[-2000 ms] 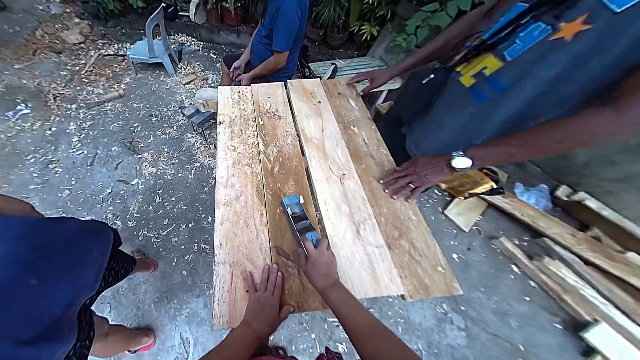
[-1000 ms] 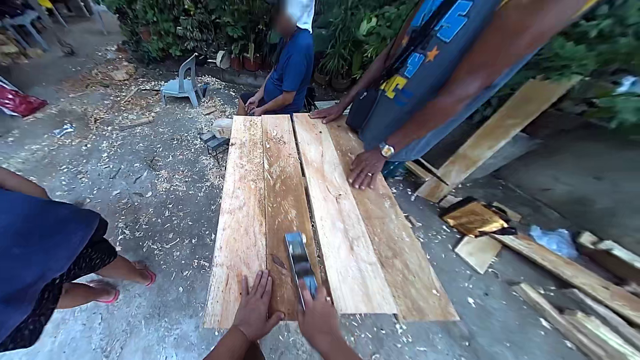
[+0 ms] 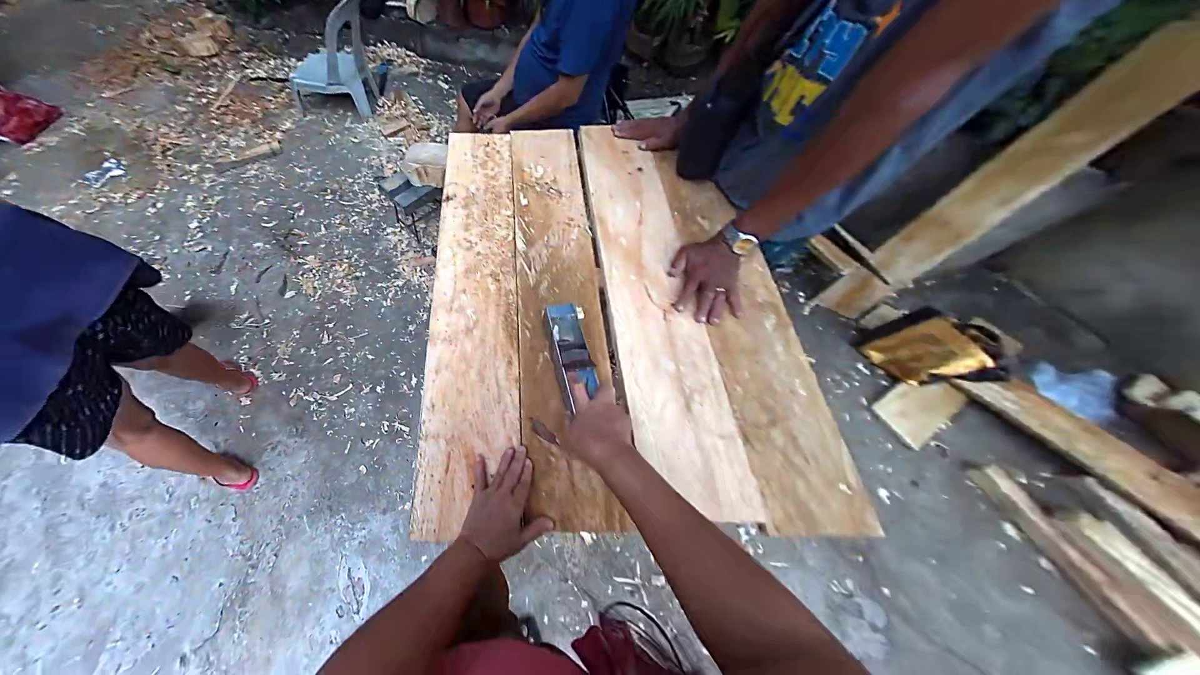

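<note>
Several wooden boards lie side by side before me, with a dark gap near the middle. My right hand (image 3: 600, 424) grips the rear of a metal hand plane (image 3: 569, 347), which rests on the second board (image 3: 553, 253) from the left. Flat against the near end of the leftmost board (image 3: 473, 328) lies my left hand (image 3: 500, 503), its fingers a little spread, its thumb by the second board. It holds nothing. Wood shavings are scattered over the boards, mostly toward the far end.
A person at the right presses a hand (image 3: 710, 281) on the right boards; another sits beyond the far end. At the left stands a person in pink slippers. A plastic chair (image 3: 335, 70) stands far left. Timber offcuts (image 3: 1078, 450) lie on the ground at right.
Since the frame of one second ago, my right hand has pushed the plane a little farther along the board. My left hand remains on the near end of the leftmost board.
</note>
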